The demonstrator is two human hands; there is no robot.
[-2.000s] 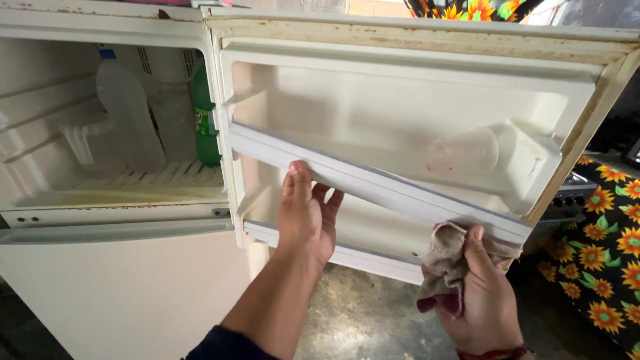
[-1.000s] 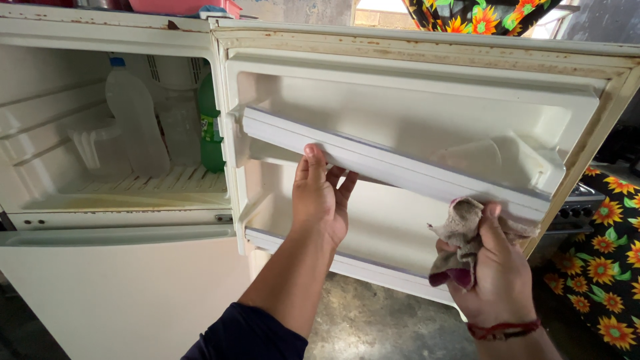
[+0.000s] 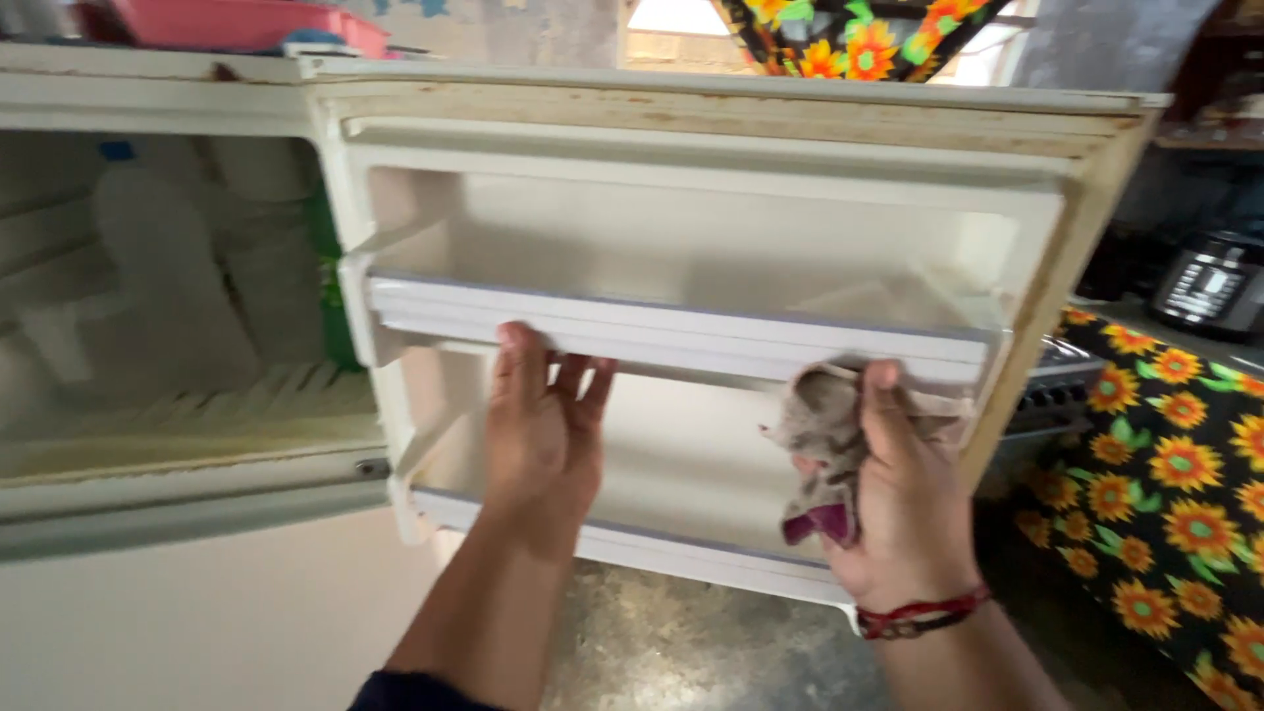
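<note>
A white shelf rail [image 3: 681, 331] runs across the inside of the open freezer door [image 3: 711, 104], almost level. My left hand [image 3: 543, 425] is at the rail's left part, thumb on its front face and the other fingers at its lower edge. At the right part, my right hand [image 3: 904, 474] holds a crumpled greyish cloth [image 3: 825, 425] with a purple patch, its thumb against the rail's front. A second white rail [image 3: 681, 563] lies lower on the door. Whether the upper rail's right end sits in its slot cannot be told.
At left, the freezer compartment [image 3: 197, 454] holds a clear plastic bottle [image 3: 163, 267] and a green bottle [image 3: 341, 286]. A pink tray [image 3: 247, 25] rests on top of the refrigerator. To the right stand a stove [image 3: 1057, 380] and a sunflower-print cloth [image 3: 1175, 494].
The rail has gone from a slant, right end low, to nearly level across the door. Both hands have stayed on it, the cloth still in my right hand.
</note>
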